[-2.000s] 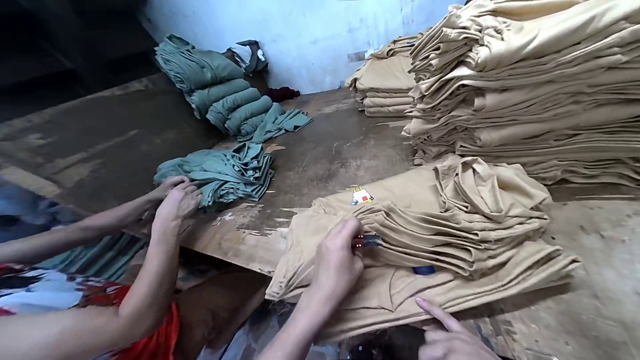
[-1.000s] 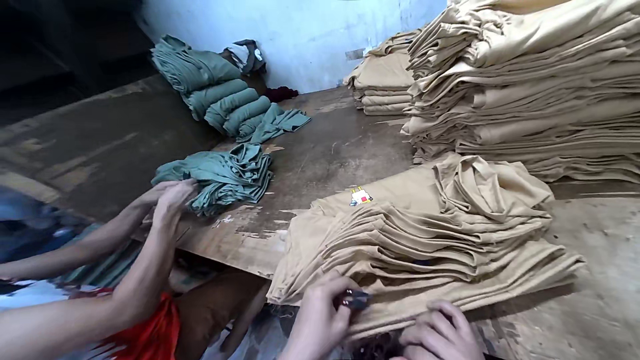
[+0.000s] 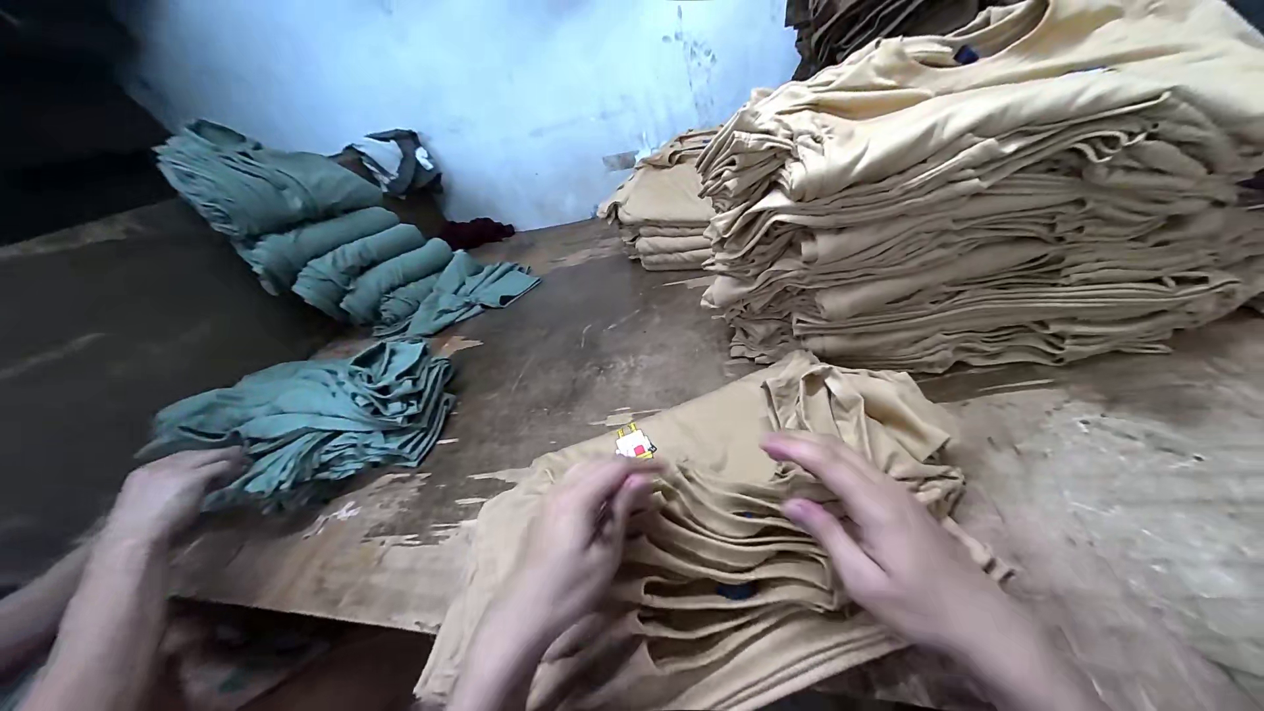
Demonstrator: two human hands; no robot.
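Note:
A loose pile of tan knit shirts (image 3: 731,543) lies before me at the table's near edge, its layered folds facing me. A small cartoon print (image 3: 634,442) shows on the cloth at its upper left. My left hand (image 3: 583,533) is over the left side of the folds, fingers curled close together; whether anything is between them is hard to see. My right hand (image 3: 879,523) hovers over the right side with thumb and fingers apart, holding nothing. Between the hands, low in the folds, a dark blue patch (image 3: 735,591) shows.
Tall stacks of tan shirts (image 3: 987,217) stand at the right, with a smaller stack (image 3: 662,212) behind. Rolled green garments (image 3: 346,247) lie by the wall. At the left, a co-worker's hands (image 3: 168,494) touch a green cloth pile (image 3: 316,415) on the wooden table (image 3: 553,346).
Both my hands have moved up from the pile's near edge to over its folds. The dark object by my left hand one second ago is no longer seen there.

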